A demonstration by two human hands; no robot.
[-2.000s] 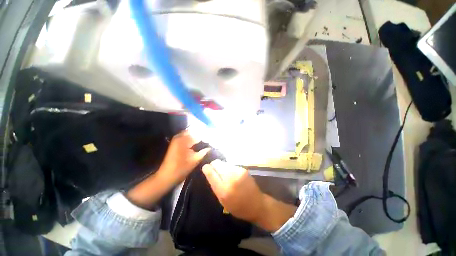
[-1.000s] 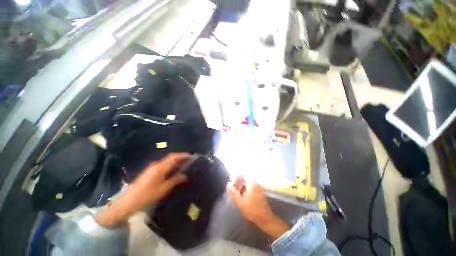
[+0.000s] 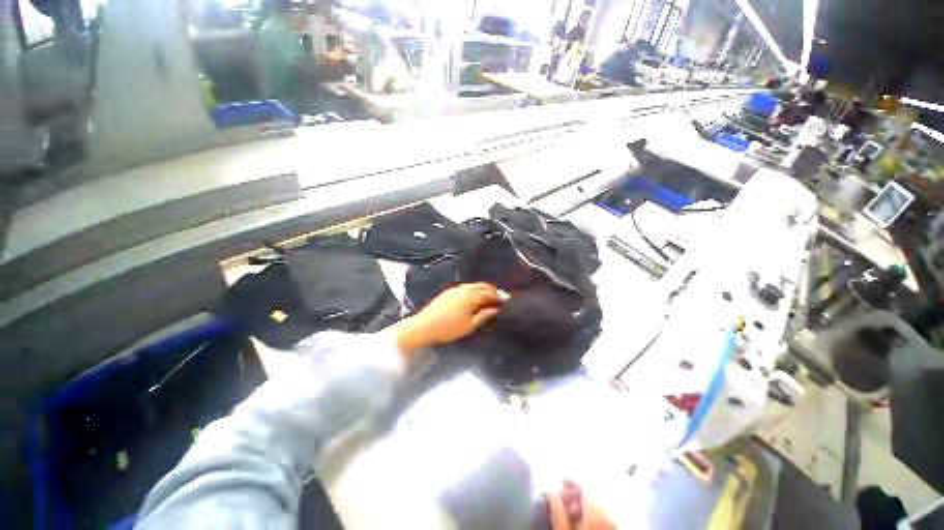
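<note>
My left hand [image 3: 450, 316] is on the heap of black bag bodies [image 3: 543, 321] left of the machine. Its fingers rest at a dark piece on the heap; whether they grip it is unclear. A curved zipper [image 3: 530, 254] shows on the heap. My right hand [image 3: 571, 509] is at the bottom edge, cut off and washed out by glare, so its grip cannot be told. The white sewing machine [image 3: 740, 280] stands at right with a blue hose [image 3: 714, 388] across its head.
A blue bin [image 3: 47, 445] with black pieces is at lower left. More black pieces [image 3: 336, 274] lie left of the heap. A long pale rail [image 3: 414, 150] runs behind. A yellow-edged plate [image 3: 737, 497] is at lower right. A tablet [image 3: 888, 204] and rows of workstations stand beyond.
The view has swung left and up. My left hand has moved from the black piece near the needle onto the heap. My right hand has dropped to the picture's bottom edge.
</note>
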